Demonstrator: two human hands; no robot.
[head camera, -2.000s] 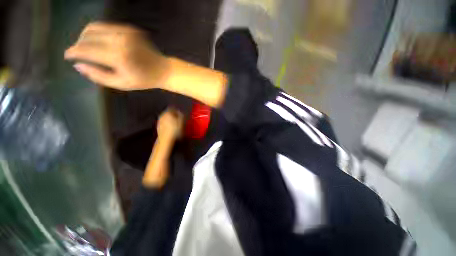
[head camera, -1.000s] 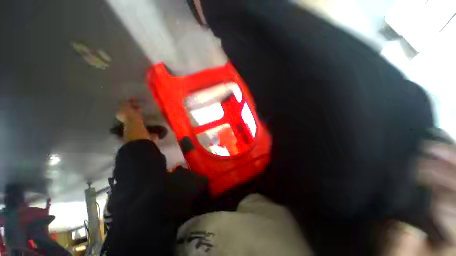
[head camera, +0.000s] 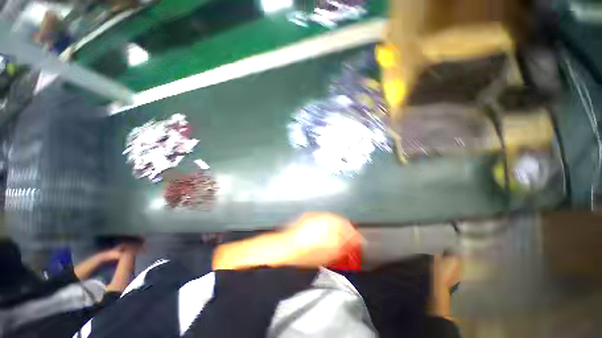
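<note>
All is blurred. My left hand (head camera: 327, 232) is at the bench's near edge, fingers unclear, with a red object (head camera: 350, 254) against it; whether it is held cannot be told. My right hand (head camera: 449, 272) is low at the right, below the bench edge, small and blurred, with something dark beside it. On the green bench (head camera: 251, 142), white parts (head camera: 157, 146) lie heaped at the left, with small dark red components (head camera: 191, 190) nearer me. A blue and white heap of circuit boards (head camera: 343, 135) lies right of centre.
A brown box of grey bits (head camera: 449, 129) stands right of the boards, with a yellow-edged brown box behind. A round holder with a silvery centre (head camera: 528, 170) is farther right. A pale strip (head camera: 264, 65) crosses behind. Another person's arms (head camera: 109, 261) show at lower left.
The view has swung from the floor and a red stool-like object to the bench. My left hand now shows at the bench edge. The heaps and boxes have come into view.
</note>
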